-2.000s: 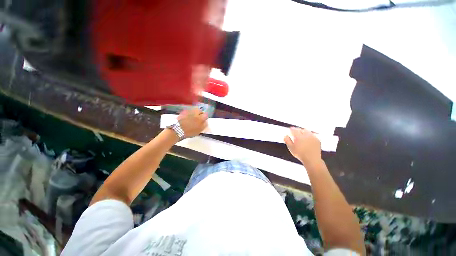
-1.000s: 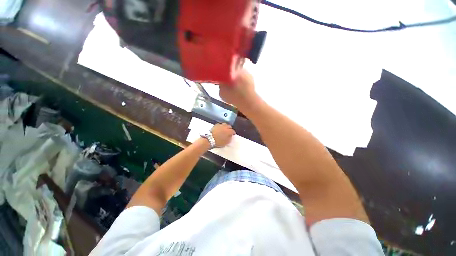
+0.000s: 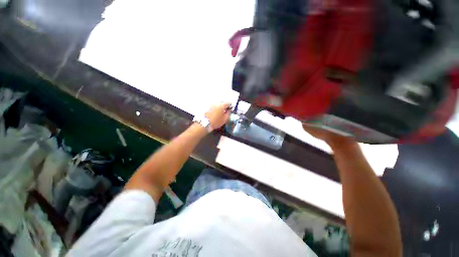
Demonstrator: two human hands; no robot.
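Observation:
The cutting machine (image 3: 322, 75), a blurred red and black motor body, fills the upper right. Its grey base plate (image 3: 259, 136) stands on the table, just right of the edge of the white fabric lay (image 3: 161, 55). My left hand (image 3: 217, 116) is at that edge, its fingertips beside the thin dark upright parts of the machine; its grip is unclear. My right hand (image 3: 322, 133) is mostly hidden by the motor, so its grip on the handle does not show. A cut white strip bundle (image 3: 282, 170) lies along the near table edge.
More white fabric (image 3: 382, 154) lies right of the machine, partly hidden by it. The dark brown table's edge (image 3: 146, 133) curves past my waist. Fabric offcuts (image 3: 30, 155) are heaped below on the left. Small white scraps lie on the table at right.
The machine has swung rightward in view and looks larger, its base plate now by the left lay's edge. My left hand has left the cut strip and moved to that edge.

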